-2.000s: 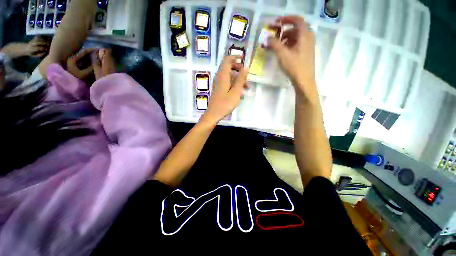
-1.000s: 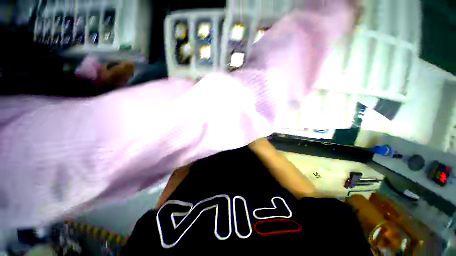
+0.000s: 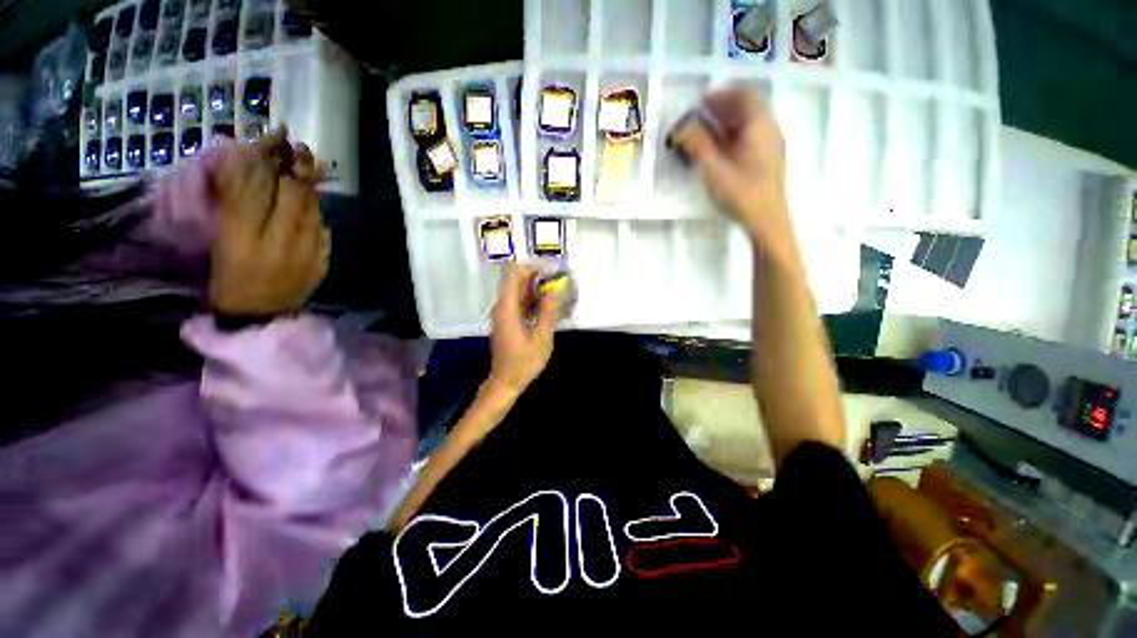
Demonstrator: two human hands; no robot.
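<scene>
White compartment trays (image 3: 698, 268) overlap on the bench, with small watch housings in their pockets. My left hand (image 3: 521, 327) holds a watch housing (image 3: 550, 294) with a yellowish centre at the lower tray's near edge, just below a dark-rimmed housing (image 3: 547, 234). My right hand (image 3: 738, 147) is over the upper tray and pinches a small dark unit (image 3: 688, 128), partly hidden by the fingers. A yellow strip (image 3: 615, 171) lies in a pocket below another housing (image 3: 620, 115).
A person in pink sleeves (image 3: 281, 386) works at my left, one hand raised (image 3: 268, 231) near a tray of dark units (image 3: 318, 119). A grey controller (image 3: 1029, 384) with red digits and orange-brown fixture parts (image 3: 966, 561) are at the lower right.
The pink sleeve that crossed over my arms and the trays has withdrawn left. My left hand has moved down to the tray's near edge. Two units now show in the upper tray's far pockets.
</scene>
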